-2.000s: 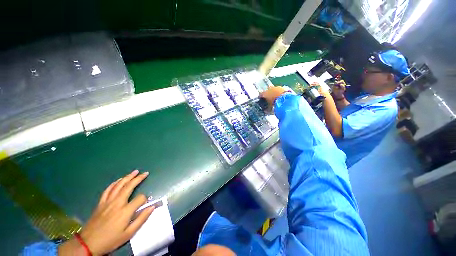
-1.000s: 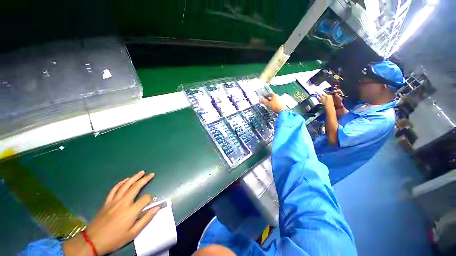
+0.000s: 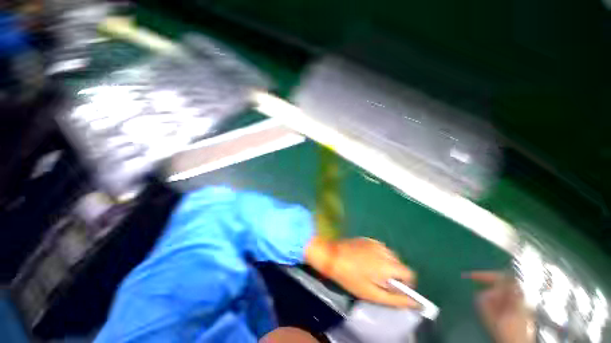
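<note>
The view is strongly blurred. My left hand [image 3: 367, 271] is at the bench's front edge with fingers curled on a white strip [image 3: 419, 301], whose narrow end shows past the fingertips. A pale part hangs below that hand. The amber tape strip [image 3: 328, 201] lies behind my left wrist. My right hand [image 3: 504, 305] is at the lower right, smeared by motion, one finger pointing left; whether it holds anything cannot be told. A shiny tray with boards [image 3: 559, 288] is beside it at the right edge.
A cloudy clear block [image 3: 402, 127] stands at the rear behind a white ledge [image 3: 415, 187]. A grey strip with white borders [image 3: 234, 149] lies left. Another shiny tray [image 3: 147, 107] is at the far left, with a blue-clad shape [image 3: 12, 33] in the corner.
The view has swung left, so the bench's left side shows. My right hand has moved from the tray's far end to its near side. My left fingers, spread before, are now curled.
</note>
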